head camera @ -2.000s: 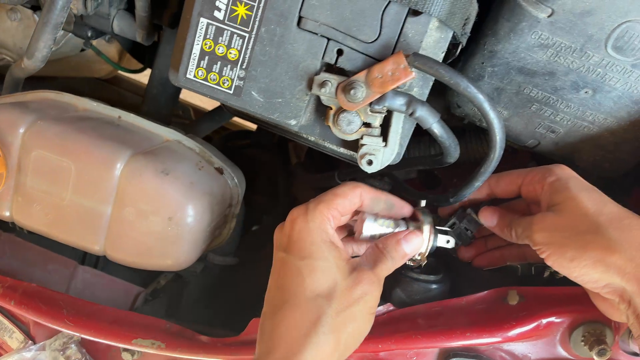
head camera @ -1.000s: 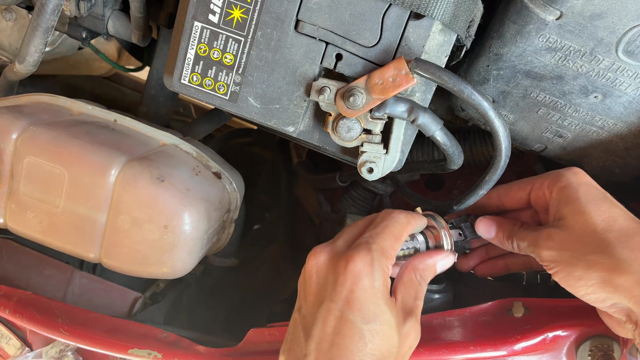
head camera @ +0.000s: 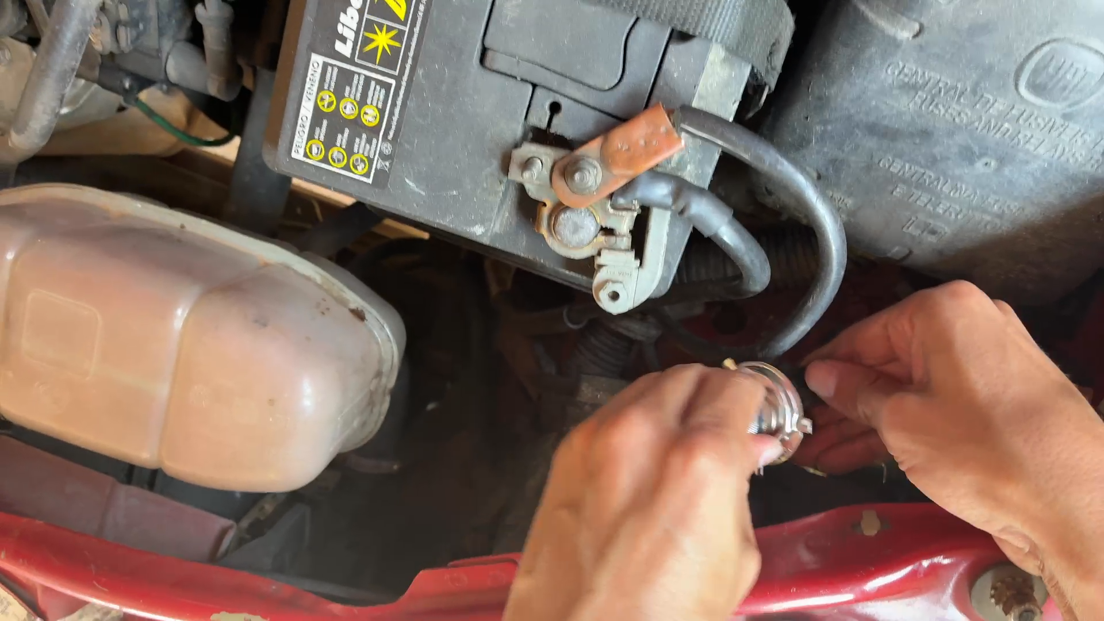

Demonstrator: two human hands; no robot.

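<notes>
A headlight bulb with a round metal collar [head camera: 780,414] is held between the thumb and fingers of my left hand [head camera: 664,483]; its glass end is hidden by the fingers. Just right of it is my right hand [head camera: 940,388], thumb and index finger near each other beside the collar. Whether that hand still grips the black connector cannot be told, as its fingertips are in shadow. Above both hands, a thick black cable [head camera: 824,233] loops down from the copper-coloured lug [head camera: 621,155] on the battery terminal clamp [head camera: 576,226].
The car battery [head camera: 448,129] stands at the top centre. A translucent plastic tank [head camera: 198,345] fills the left side, and a black fuse box cover [head camera: 949,138] the upper right. A red body panel edge [head camera: 457,586] crosses the bottom, with a bolt [head camera: 1013,595] at lower right.
The black connector, seen at the bulb's metal tabs in the earlier frames, no longer shows there. My left hand has turned the bulb, and a small gap now shows between collar and right hand.
</notes>
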